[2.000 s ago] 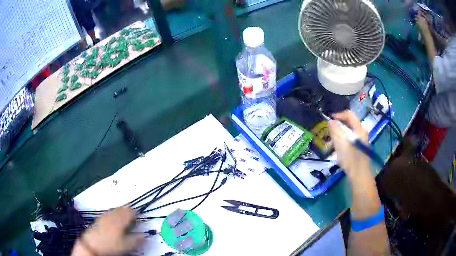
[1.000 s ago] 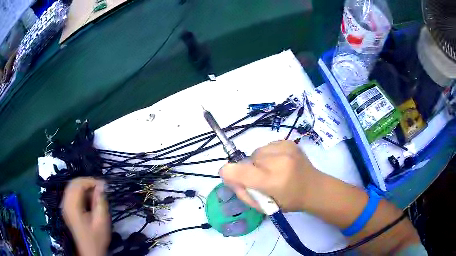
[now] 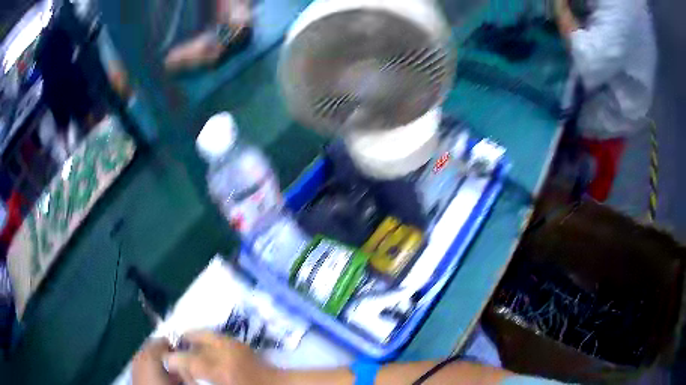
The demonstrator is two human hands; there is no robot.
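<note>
The picture is blurred. My right hand [image 3: 222,361] is low at the left, over the white paper [image 3: 199,297], with a blue band on its wrist. It is closed around the soldering iron [image 3: 156,316], whose slim front end points up and left. My left hand [image 3: 152,364] is just left of it, close to or touching it, cut off by the bottom edge; what it holds cannot be told. Dark cable ends with boards [image 3: 252,328] lie on the paper beyond my right hand. The green disc is not in view.
The blue tray [image 3: 376,351] holds a water bottle [image 3: 248,192], a green packet [image 3: 329,274], a yellow sponge [image 3: 393,246] and a white fan [image 3: 395,147]. A brown box [image 3: 594,233] with wire scraps stands at right. A person's grey sleeve [image 3: 613,64] is behind.
The view has swung right, bringing the whole fan and the box into view. My hands, apart before, are now close together. The iron has left its place over the cables and disc.
</note>
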